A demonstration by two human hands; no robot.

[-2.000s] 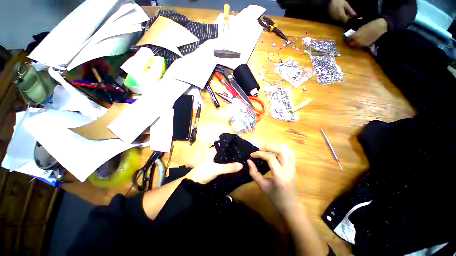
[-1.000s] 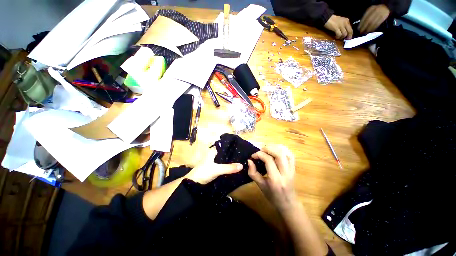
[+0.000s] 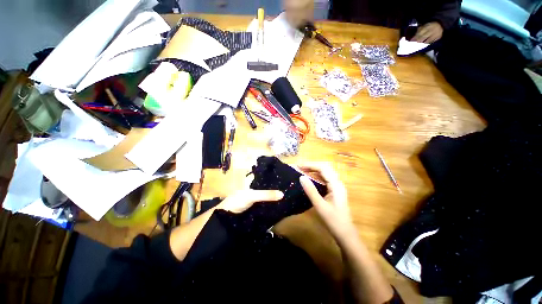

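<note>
A black speckled garment piece [image 3: 282, 181] is bunched between my two hands above the near edge of the table. My left hand [image 3: 246, 200] holds it from the left, thumb lying on top of the cloth. My right hand [image 3: 328, 199] grips its right side, with the thumb on top and the fingers curled at the far edge. The cloth hides some fingertips. Whether a small fastener is between the fingers cannot be told.
Zip bags [image 3: 327, 120], a black thread cone [image 3: 286, 95], red-handled scissors [image 3: 302, 126] and a hammer [image 3: 262, 66] lie ahead. Papers [image 3: 77, 172] crowd the left. A thin stick [image 3: 388, 171] and a large black garment [image 3: 481, 202] lie right. Another person's hand [image 3: 427, 32] holds a white patch.
My right thumb and fingers have shifted on the cloth, which is spread flatter. The other person's one hand has moved across to the pliers. The view has shifted slightly.
</note>
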